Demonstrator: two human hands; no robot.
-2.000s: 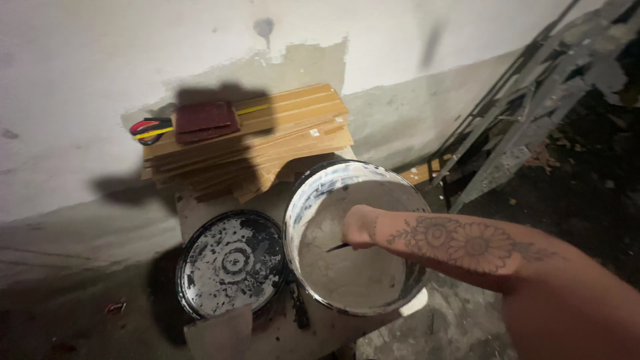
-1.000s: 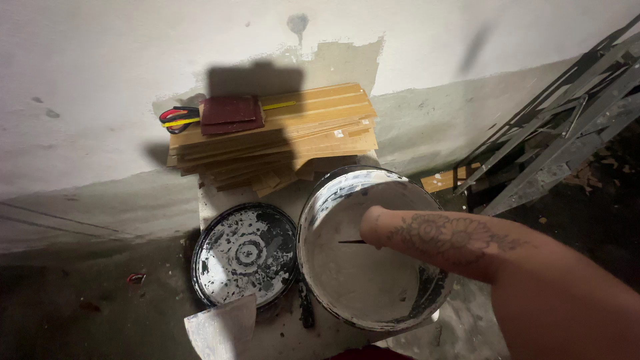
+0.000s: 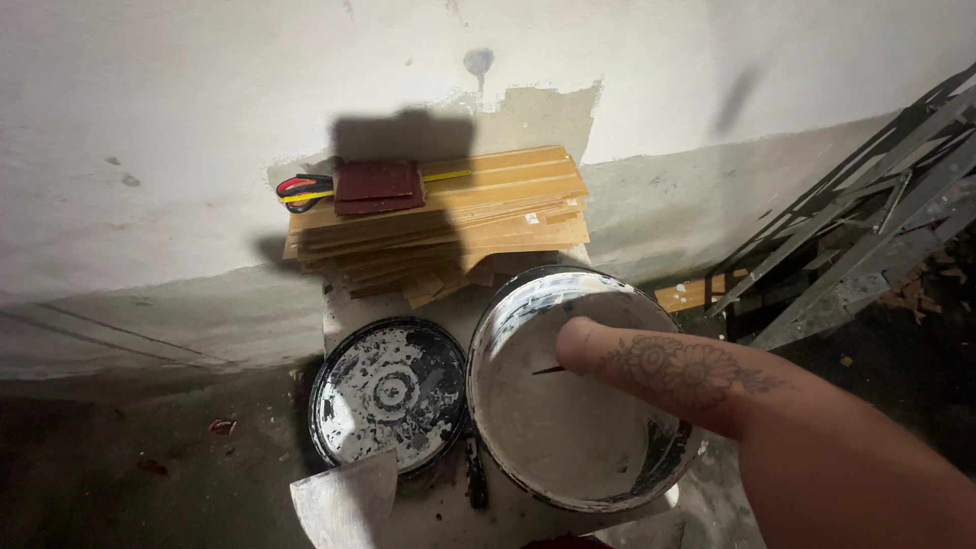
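Note:
My right hand (image 3: pixel 583 347) is over the mouth of a black bucket (image 3: pixel 663 450) of pale paint or filler, with the tattooed forearm reaching in from the right. A thin dark pointed piece shows beside the hand; the fingers are hidden, so the grip cannot be made out. My left hand is out of view. Left of the bucket lies a round black lid (image 3: pixel 393 389) smeared with white. At the lower edge a wide pale blade (image 3: pixel 347 499), possibly a scraper, overlaps the lid's near side. A dark handle (image 3: pixel 476 473) lies between lid and bucket.
Behind the bucket, thin wooden boards (image 3: pixel 518 183) are stacked near the wall, with a dark red folded pad (image 3: pixel 377 187), a yellow strip and a red-black looped handle (image 3: pixel 305 191) on top. Metal ladder-like frames (image 3: pixel 862 259) lean at the right. Small debris lies on the dark floor.
The pale blade at the lower edge shows more than two seconds ago. My right hand stays over the bucket throughout. The view has shifted somewhat.

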